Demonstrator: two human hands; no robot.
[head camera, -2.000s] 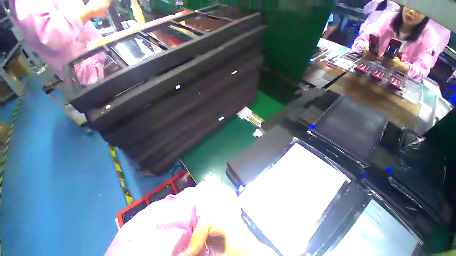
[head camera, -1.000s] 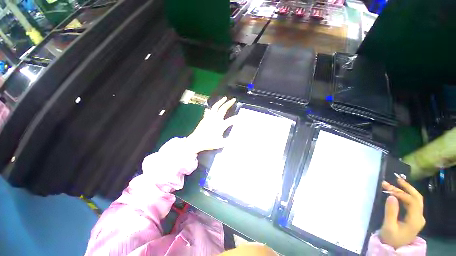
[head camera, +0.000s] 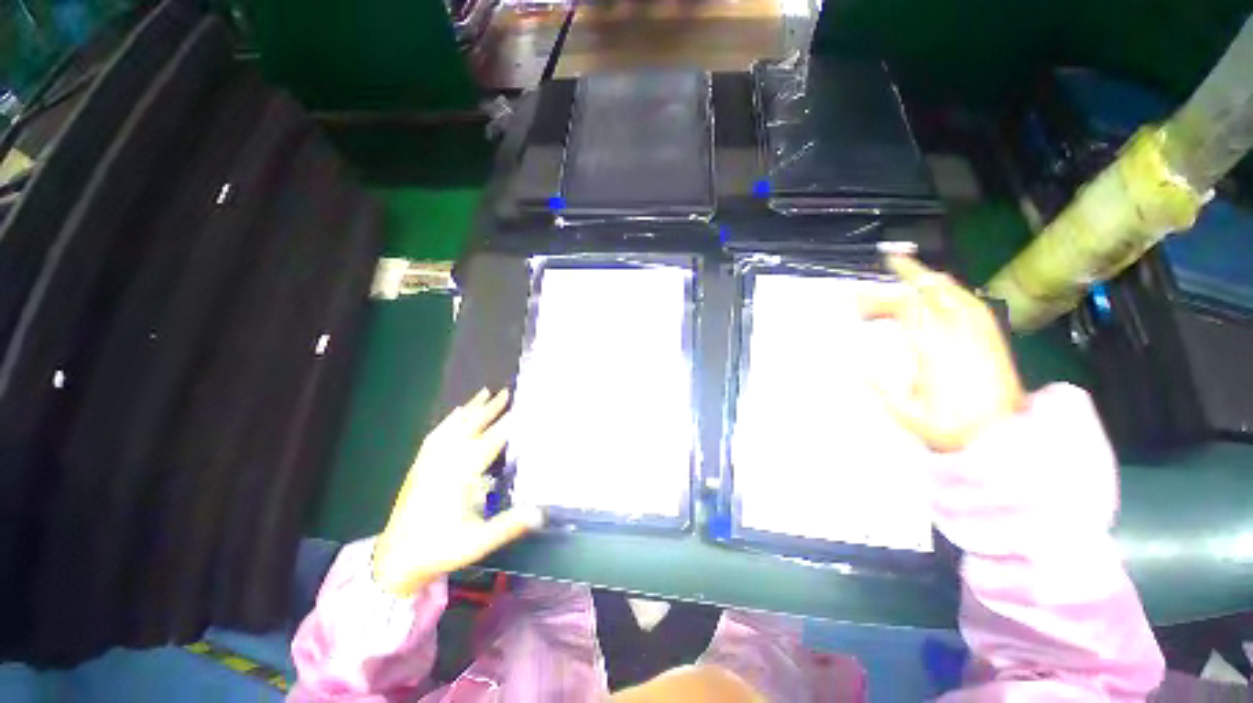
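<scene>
Two tablets lie side by side on a dark foam tray (head camera: 481, 323), both screens glowing white: a left tablet (head camera: 607, 392) and a right tablet (head camera: 811, 412). Blue spots show at their lower left corners. My left hand (head camera: 447, 494) is at the lower left edge of the left tablet, fingers apart, thumb over its bottom corner. My right hand (head camera: 948, 350) is over the upper right part of the right tablet, fingers spread. Neither hand holds anything. Whether the right fingertips touch the screen cannot be told.
Two dark tablets, one at left (head camera: 639, 137) and one at right (head camera: 841, 137), lie beyond the lit pair under shiny film. Stacked foam trays (head camera: 179, 343) rise at left. A wrapped post (head camera: 1099, 227) slants in at right, near blue-faced panels (head camera: 1216, 275).
The view has turned so the tablets lie straight ahead. My left hand has moved from the left tablet's upper corner to its lower corner. My right hand has moved up over the right tablet.
</scene>
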